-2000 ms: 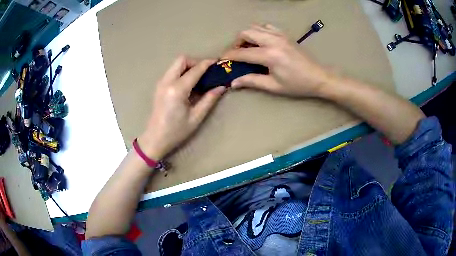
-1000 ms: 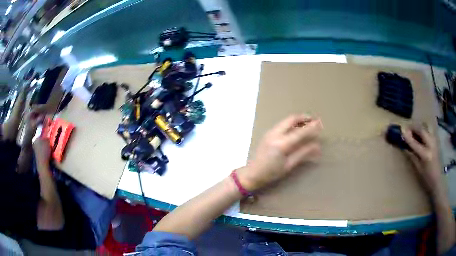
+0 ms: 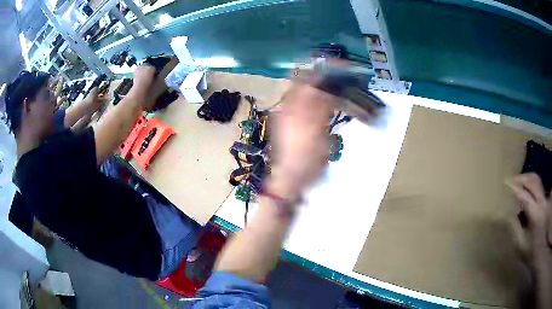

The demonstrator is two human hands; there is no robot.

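My left hand, strongly blurred, is raised over the pile of open subassemblies on white sheeting. A dark elongated unit shows blurred at its fingertips; its details cannot be told. The pile is a tangle of black housings, green boards and yellow parts, partly hidden behind my hand. My right hand is at the right edge, cut off by the picture. A black housing piece shows partly between its fingers, beside the stack of covers.
A brown cardboard mat lies right of the white sheeting. A green conveyor runs behind the bench. At left a person in a black top works beside red-orange trays and a heap of black parts. A red stool stands below.
The view has swung left. My left hand has moved from above the mat to the pile and now has a dark unit at its fingers. My right hand stays near the mat's right side.
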